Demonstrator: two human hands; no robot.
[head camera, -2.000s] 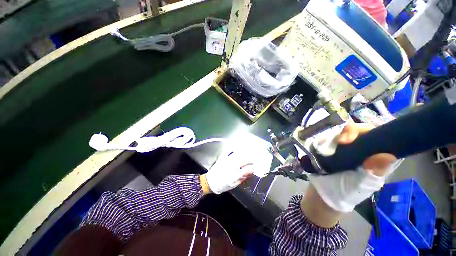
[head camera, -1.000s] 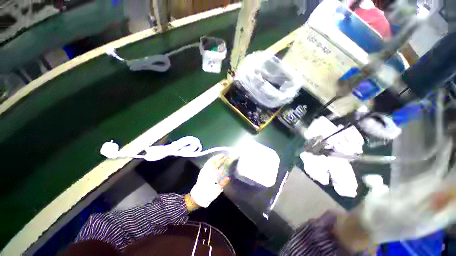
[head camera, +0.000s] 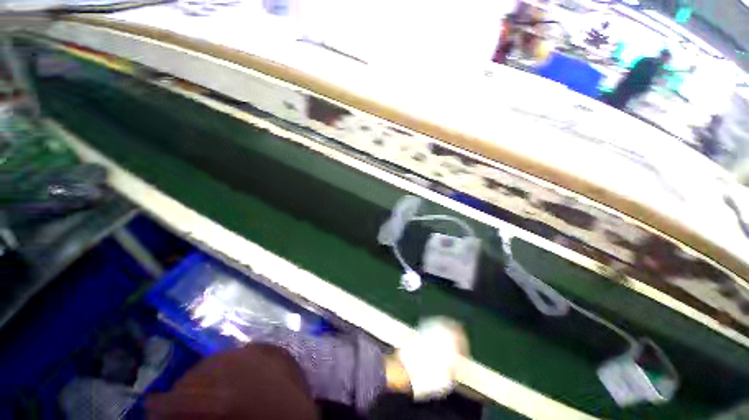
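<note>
My left hand (head camera: 434, 358), in a white glove, is blurred over the near rail of the conveyor. Its fingers cannot be made out, and nothing can be seen held in it. Beyond it, a white corded unit (head camera: 452, 259) lies on the green belt, its bundled white cable and plug to its left. A second white housing (head camera: 631, 381) lies further right on the belt, with some green showing at its open side and its cable (head camera: 538, 289) running up and left. My right hand is out of the picture.
The near cream rail (head camera: 246, 267) runs diagonally beside the green belt (head camera: 328, 262). A chipped-paint rail (head camera: 526, 193) bounds its far side. A blue bin (head camera: 193, 299) with shiny clear material stands at the lower left, near other blue containers and greyish items.
The view has swung left from the bench to the conveyor. My left hand has left the white unit on the bench. My right hand, the screwdriver and the cream box have gone out of view.
</note>
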